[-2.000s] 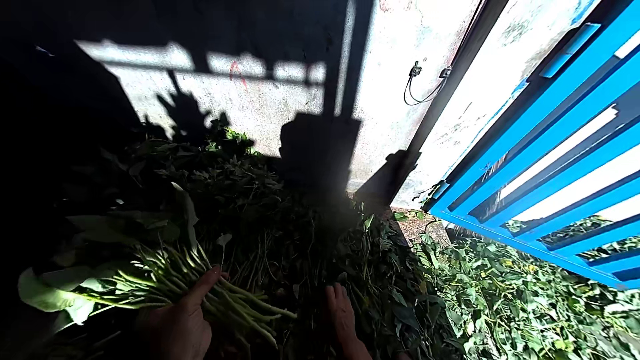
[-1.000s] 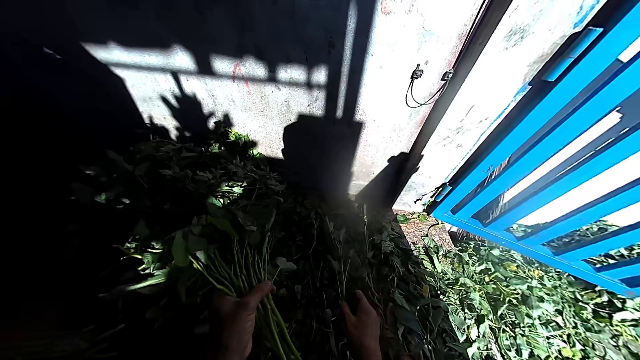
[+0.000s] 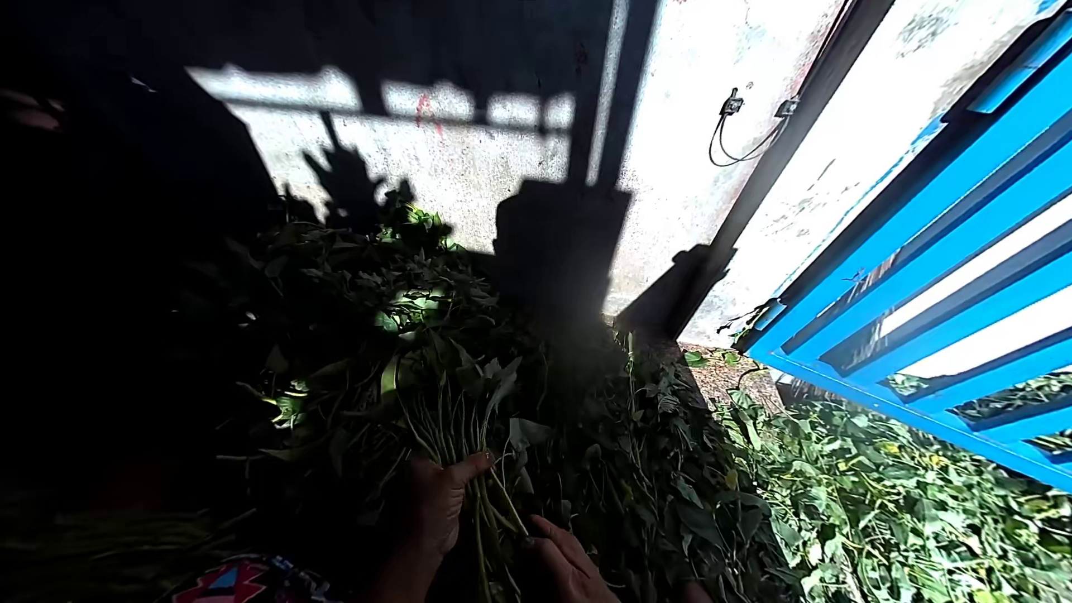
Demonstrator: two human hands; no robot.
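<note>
My left hand (image 3: 440, 502), low in the middle of the head view, is closed around a bunch of long green leafy stems (image 3: 452, 423). The leaves fan out above the fist and the stem ends hang below it. Just to the right, my right hand (image 3: 569, 561) is beside the lower stems with its fingers bent; whether it grips a stem cannot be made out. A heap of cut leafy vines (image 3: 653, 452) lies around and beyond both hands, mostly in shadow.
A pale wall (image 3: 469, 167) rises behind the heap, with a dark pipe (image 3: 779, 159) and a short loose cable (image 3: 730, 159). At right stands a blue metal gate (image 3: 904, 276), with sunlit greens (image 3: 913, 502) below it. Patterned cloth (image 3: 239, 582) shows at bottom left.
The bunch in my left hand has swung from lying sideways to pointing up, and that hand has moved right. My right hand, upright among the vines one second ago, is now lower, beside the bunch's stems.
</note>
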